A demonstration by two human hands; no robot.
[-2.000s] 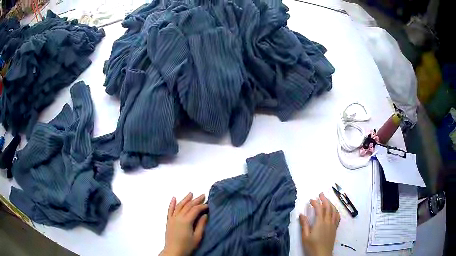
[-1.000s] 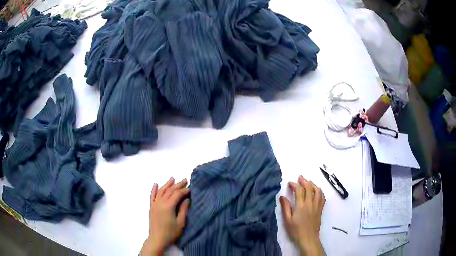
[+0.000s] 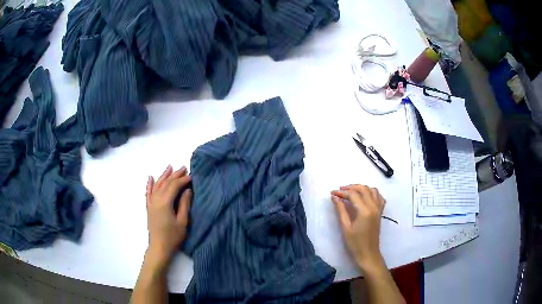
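A blue-grey ribbed knit sweater lies folded on the white table, its lower end at the near edge. My left hand rests palm down at the sweater's left side, fingers apart, thumb near the fabric. My right hand is on the table right of the sweater, apart from it, with thumb and forefinger close together; whether a thread is between them cannot be seen. Black thread snips with silver tips lie on the table beyond my right hand.
A big sweater pile lies beyond; another sweater is at left. At right are a white cable, a reddish-brown cone, a pink and black bunch, a black smartphone, record sheets and a cylinder.
The view has shifted down and right, so more of the sweater's lower end shows. My right hand's fingers have drawn together and it sits farther from the sweater. My left hand stays beside the sweater.
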